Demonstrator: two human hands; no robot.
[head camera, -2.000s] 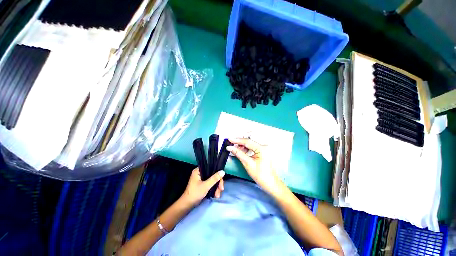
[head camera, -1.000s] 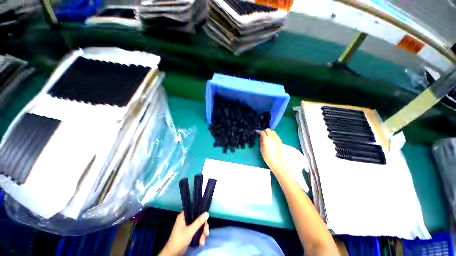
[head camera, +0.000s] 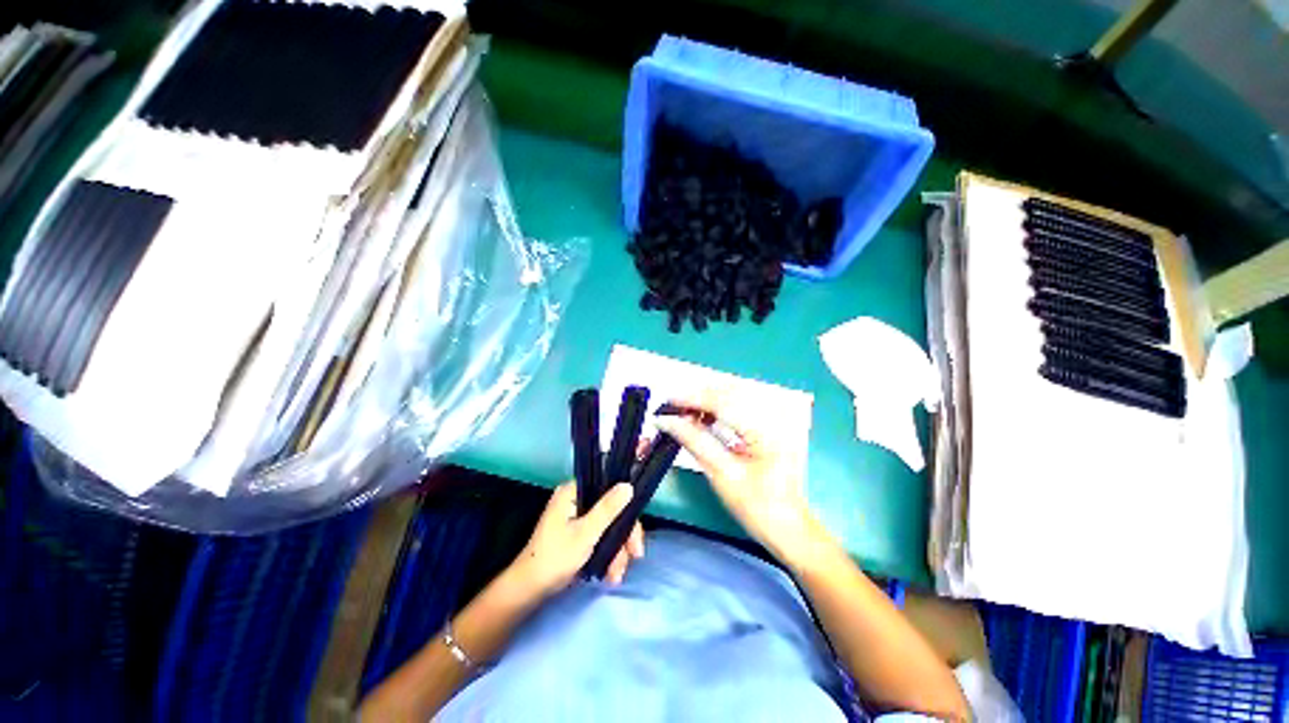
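Note:
My left hand (head camera: 577, 540) holds three slim black tubes (head camera: 588, 449), fanned with their far ends up, over the front edge of the bench. My right hand (head camera: 732, 455) is at the far end of the rightmost tube, its thumb and fingers pinched there. Whether a small cap is between the fingers is too small to tell. A white work sheet (head camera: 780, 410) lies flat just beyond the hands. Beyond it, a tipped blue bin (head camera: 879, 141) spills a heap of small black pieces (head camera: 707, 233) onto the green bench.
At left a tall ragged stack of sheets (head camera: 212, 339) bears black tubes (head camera: 290, 78), with a clear bag (head camera: 495, 339) around it. At right a neater stack (head camera: 1060, 494) bears a column of tubes (head camera: 1103, 297). A white scrap (head camera: 879, 379) lies beside it. Blue baskets (head camera: 269, 622) are below the bench.
My right hand has come back from the heap at the bin to the end of the rightmost tube. My left hand still holds the three tubes. The view has tilted down.

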